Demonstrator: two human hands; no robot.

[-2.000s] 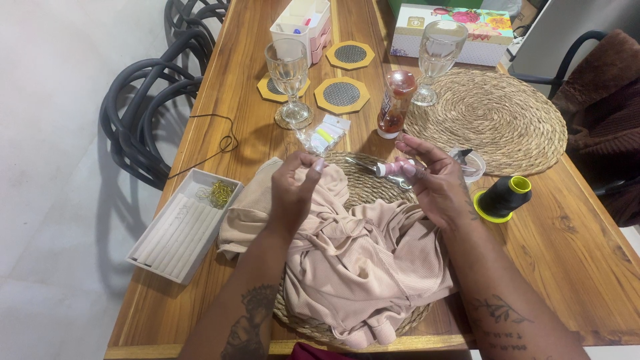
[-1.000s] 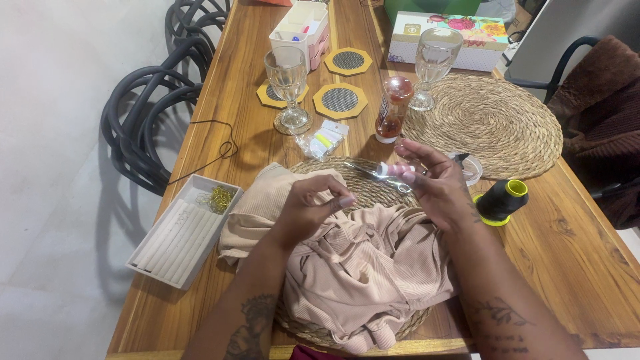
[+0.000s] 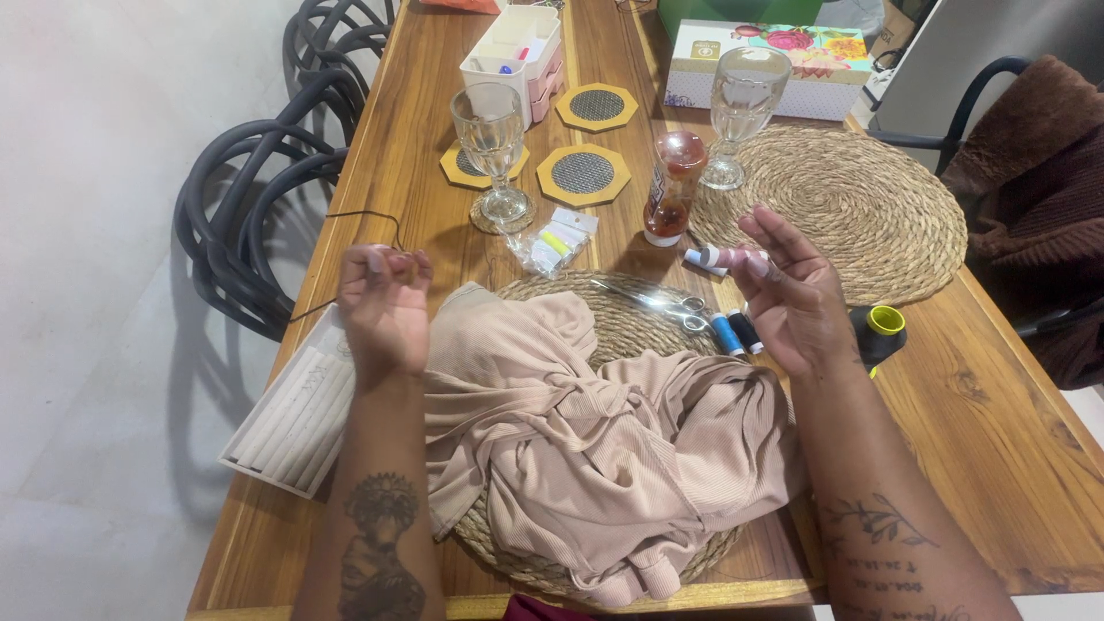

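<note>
My right hand (image 3: pixel 789 289) holds a small spool of pink thread (image 3: pixel 733 258) between thumb and fingers, above the right part of the table. My left hand (image 3: pixel 385 297) is raised on the left with its fingertips pinched together, over the end of the grey tray; any thread between them is too fine to see. Below and between the hands, a beige ribbed garment (image 3: pixel 595 431) lies bunched on a woven placemat (image 3: pixel 617 332). Silver scissors (image 3: pixel 655 302) rest on that mat, beside a blue thread spool (image 3: pixel 726 335) and a black thread spool (image 3: pixel 745 331).
A grey ridged tray (image 3: pixel 297 414) lies at left, a black thread cone (image 3: pixel 878 336) at right. Farther back are two glass goblets (image 3: pixel 490 138), (image 3: pixel 743 103), a red-brown bottle (image 3: pixel 674 190), octagonal coasters (image 3: pixel 585 175), a small plastic packet (image 3: pixel 556 241), a floral box (image 3: pixel 768 69) and another woven mat (image 3: pixel 837 207).
My left hand has moved away to the left, from above the garment to over the tray. My right hand keeps the pink spool and has shifted slightly right. The blue and black spools now show.
</note>
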